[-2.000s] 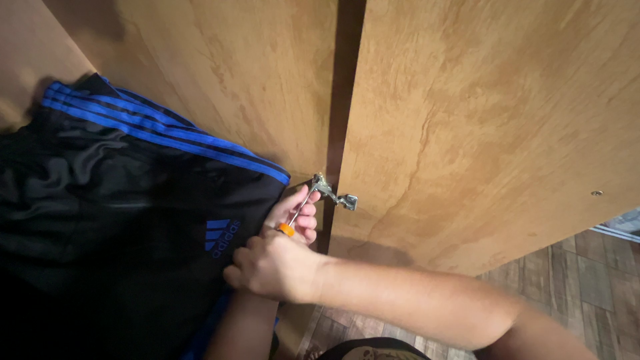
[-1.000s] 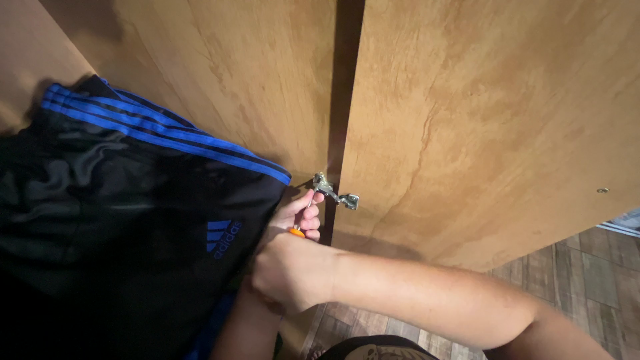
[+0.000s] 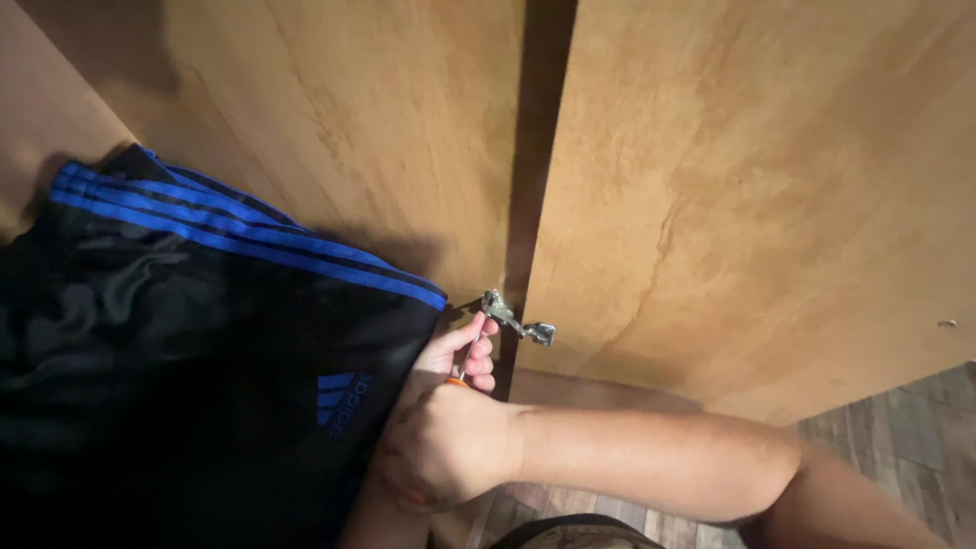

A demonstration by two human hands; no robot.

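Observation:
A metal cabinet hinge (image 3: 499,307) spans the gap between two wooden panels, its cup end (image 3: 541,334) on the right panel (image 3: 724,191). My right hand (image 3: 457,438) is closed around the orange handle of a screwdriver (image 3: 470,354), whose thin shaft points up at the hinge's left part. Just below the hinge, the fingers of my left hand (image 3: 467,347) hold the shaft near its tip. The tip itself is hidden by the fingers and the hinge. My right forearm crosses over my left one.
Black Adidas shorts with blue stripes (image 3: 252,259) lie against the left wooden panel (image 3: 366,137), close to my left hand. A small metal fitting (image 3: 946,324) sits in the right panel. Wood-look flooring (image 3: 907,435) shows at the lower right.
My right hand has turned about the screwdriver handle and now covers more of it. My left fingers have stayed at the shaft below the hinge.

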